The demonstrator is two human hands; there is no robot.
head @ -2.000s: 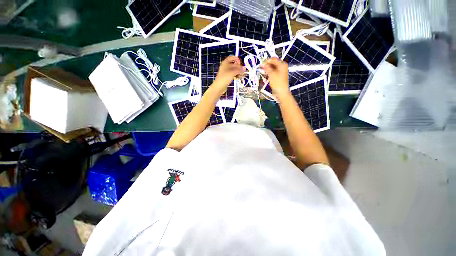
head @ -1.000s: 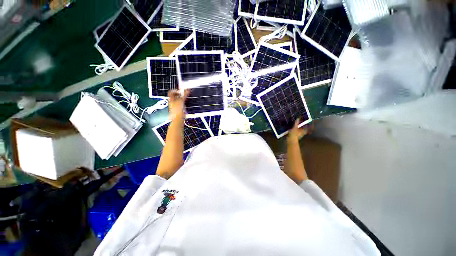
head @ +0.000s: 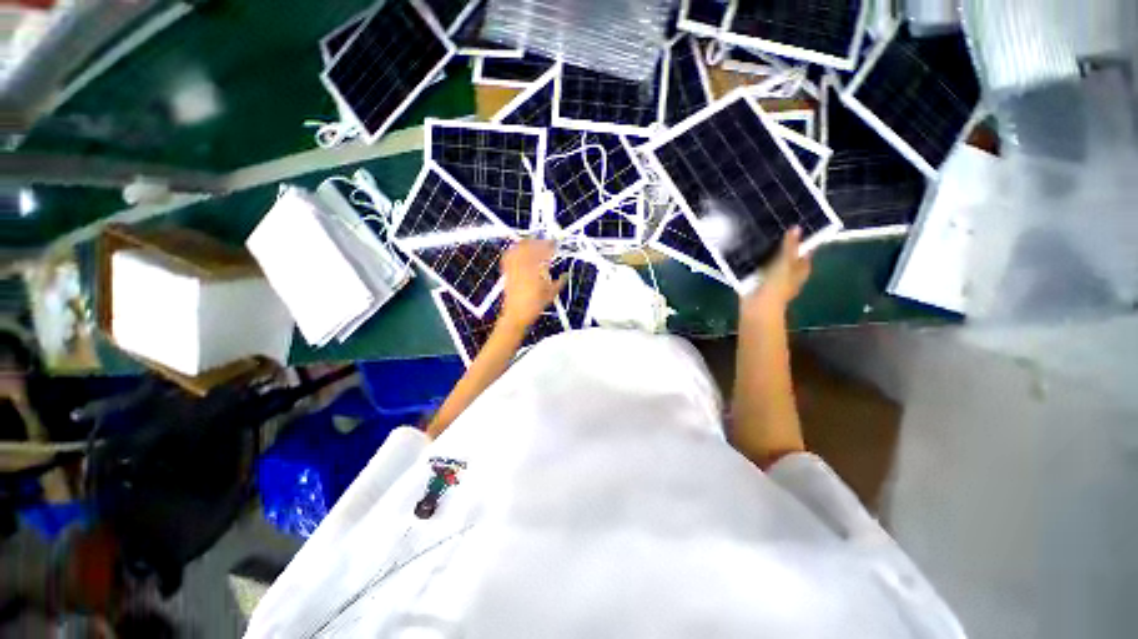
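My right hand grips the lower right edge of a white-framed dark solar panel, tilted over other panels right of centre. My left hand is at the lower right edge of another panel left of centre; whether its fingers grip the panel or the cords is unclear. White cables lie loose and tangled between the two panels. A rounded white bundle sits at the bench edge in front of my body.
White-backed panels are piled at left with coiled cords, beside an open carton holding a white block. More panels lie across the back. Translucent ribbed packaging fills the right. Blue stools stand below the bench at left.
Since one second ago, my right hand has raised its panel up and away from the bench edge. My left hand has moved right, and the panels by it now lie at different angles. The view has shifted.
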